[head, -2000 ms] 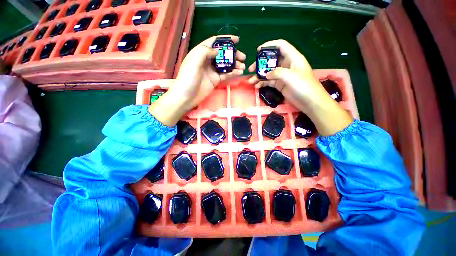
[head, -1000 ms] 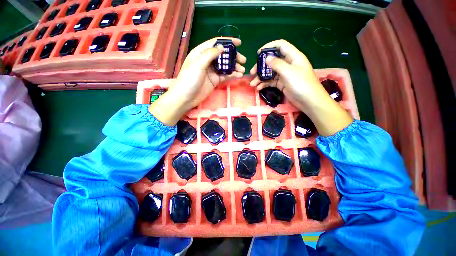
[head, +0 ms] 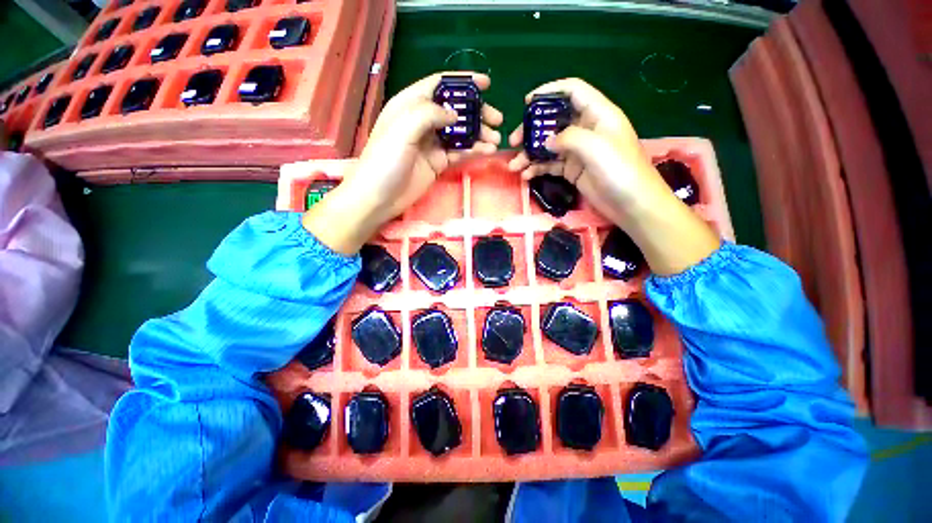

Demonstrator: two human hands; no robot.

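Note:
My left hand (head: 409,143) holds a black smartwatch unit (head: 459,110) above the tray's far edge, its screen lit with a list, the thumb at the screen's left side. My right hand (head: 593,143) holds a second smartwatch unit (head: 547,125), also lit with a list, the thumb on its lower right. The salmon-pink foam tray (head: 491,468) lies below in front of me, with dark watches in most visible pockets. Two far-row pockets near the middle are empty. A watch (head: 319,195) with a green lit screen shows at the far left corner. My forearms hide some pockets.
Stacked foam trays (head: 235,136) with black watches on top stand at the far left. Pink-red slabs (head: 807,204) stand at the right. A green surface (head: 153,235) lies under the trays. A person's pale pink sleeve (head: 41,245) is at the left edge.
Both held screens have gone from coloured panels, through a dark page of small white items, to a list. The thumbs have shifted slightly on the screens; the hands stay in place.

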